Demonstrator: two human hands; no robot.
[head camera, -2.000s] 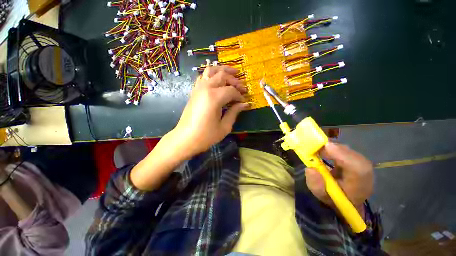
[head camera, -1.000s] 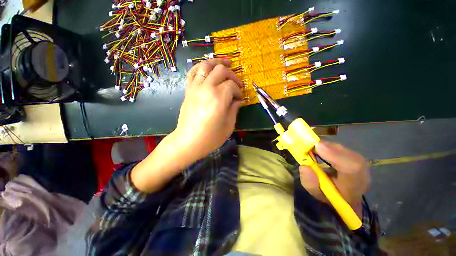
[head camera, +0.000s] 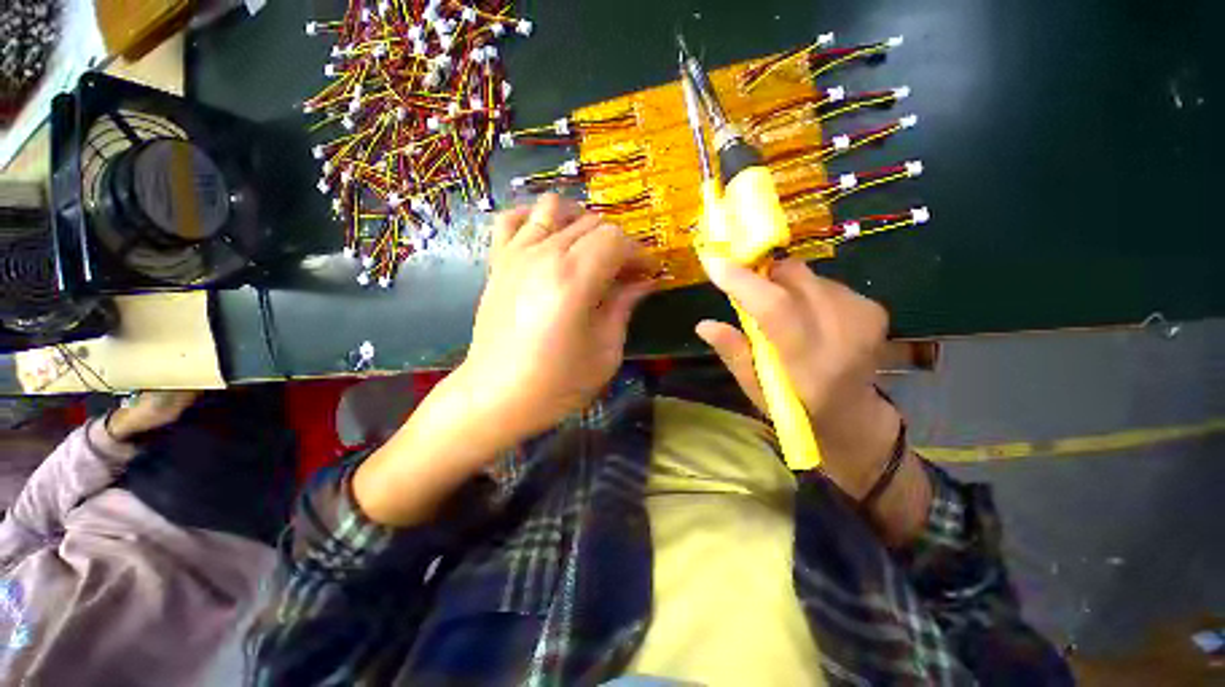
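Observation:
The amber circuit board panel (head camera: 683, 201) lies on the dark green benchtop with wire leads along its left and right edges, their white plugs pointing outward. My right hand (head camera: 806, 336) is shut on the yellow soldering iron (head camera: 746, 222). The iron lies across the view of the panel, its tip just past the panel's far edge. My left hand (head camera: 554, 289) is at the panel's near left corner, fingers bent, covering that corner. Its fingertips are partly hidden, and whether they pinch a lead cannot be seen.
A pile of loose leads (head camera: 417, 114) lies left of the panel. A black fan (head camera: 155, 188) stands further left, with part of another behind it. Another person's sleeve (head camera: 67, 483) shows at lower left. The bench's near edge (head camera: 1021, 336) runs in front of me.
The iron has swung up and away from the panel's near middle, its tip now past the far edge. My right hand has moved forward and left. My left hand remains at the near left corner.

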